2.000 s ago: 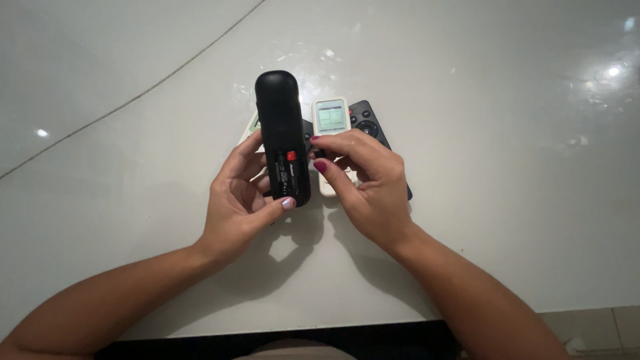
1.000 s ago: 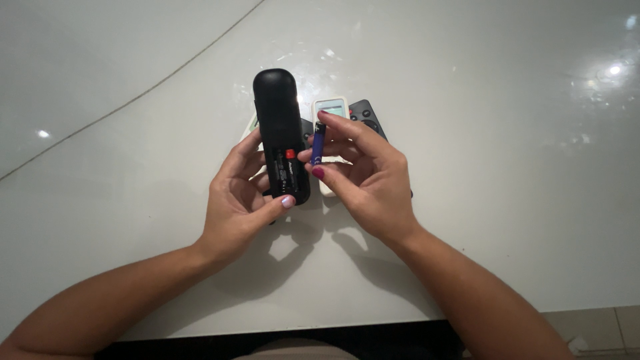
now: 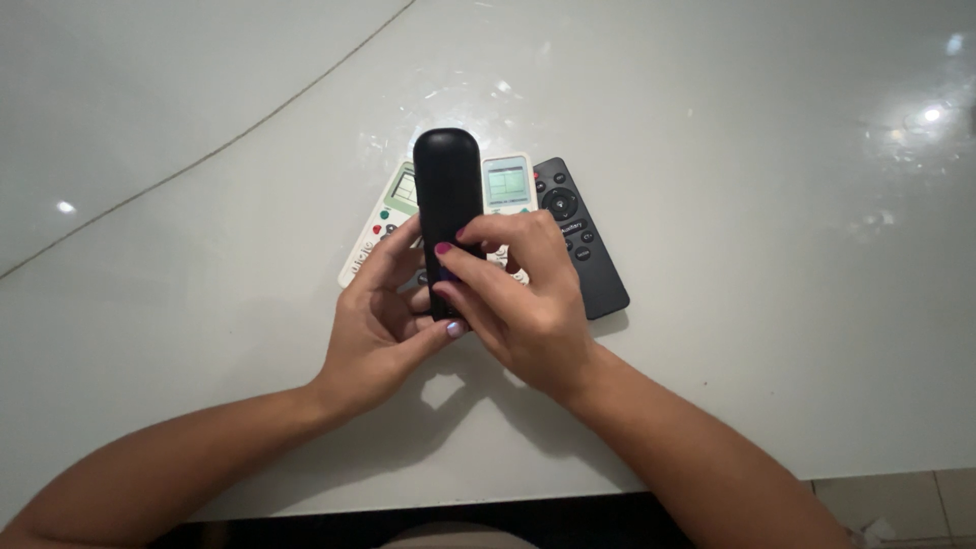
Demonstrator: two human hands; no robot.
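Observation:
My left hand [image 3: 381,328] holds a black remote control [image 3: 448,175] upright, its back facing me, with the thumb at its lower end. Over the lower half of that back lies my right hand [image 3: 518,297], its fingertips on a small blue battery [image 3: 445,273] at the battery compartment. My fingers cover most of the battery and the compartment, so how far in it sits cannot be told. Behind my hands lie a white remote control with a greenish rim [image 3: 390,198], a second white remote control with a display [image 3: 508,183], and a dark grey remote control [image 3: 602,282].
The glossy white table [image 3: 762,305] reflects lights at the right. A thin dark line [image 3: 229,143] runs diagonally over its upper left. The table's near edge [image 3: 427,503] crosses below my forearms, with floor tiles [image 3: 884,503] at the lower right.
My right hand has moved left, bringing the blue battery from beside the black remote onto its back. My left hand still holds the remote.

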